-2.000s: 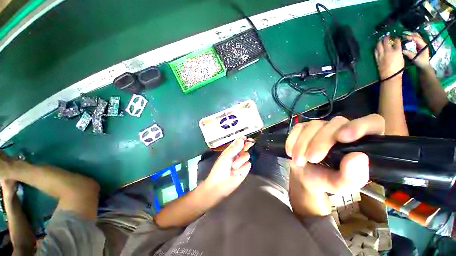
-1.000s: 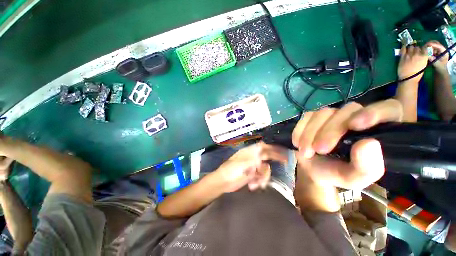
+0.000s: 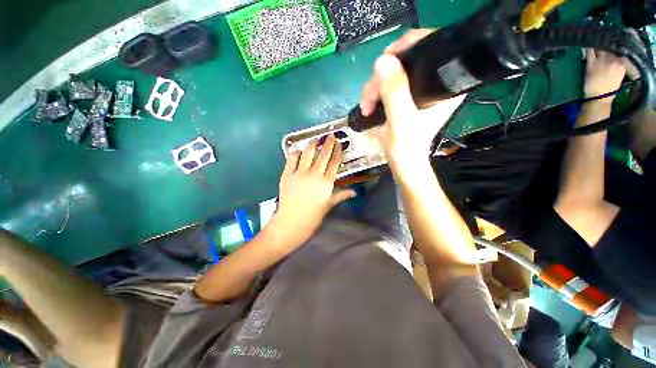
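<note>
The cream plastic housing [image 3: 370, 152] lies at the bench's near edge, with a white bracket over a dark oval [image 3: 342, 143] in its middle. My left hand [image 3: 311, 176] lies over the housing's left part, fingers spread flat on it. My right hand [image 3: 392, 97] grips the black electric screwdriver [image 3: 460, 65], which is tilted with its nose down at the bracket's right side. The tip itself is too small to make out. Part of the housing is hidden by my hands.
Green screw basket [image 3: 282, 37] and black screw tray [image 3: 368, 18] stand behind the housing. Two loose brackets [image 3: 194, 155], small dark parts [image 3: 97, 111] and two black cups [image 3: 167, 52] lie left. Black cables [image 3: 496, 108] lie right. People's arms show at both sides; a carton [image 3: 514, 277] is below right.
The screwdriver has swung from lying level near my lap to pointing down over the housing. My left hand has moved from in front of the housing onto it. The view has shifted closer.
</note>
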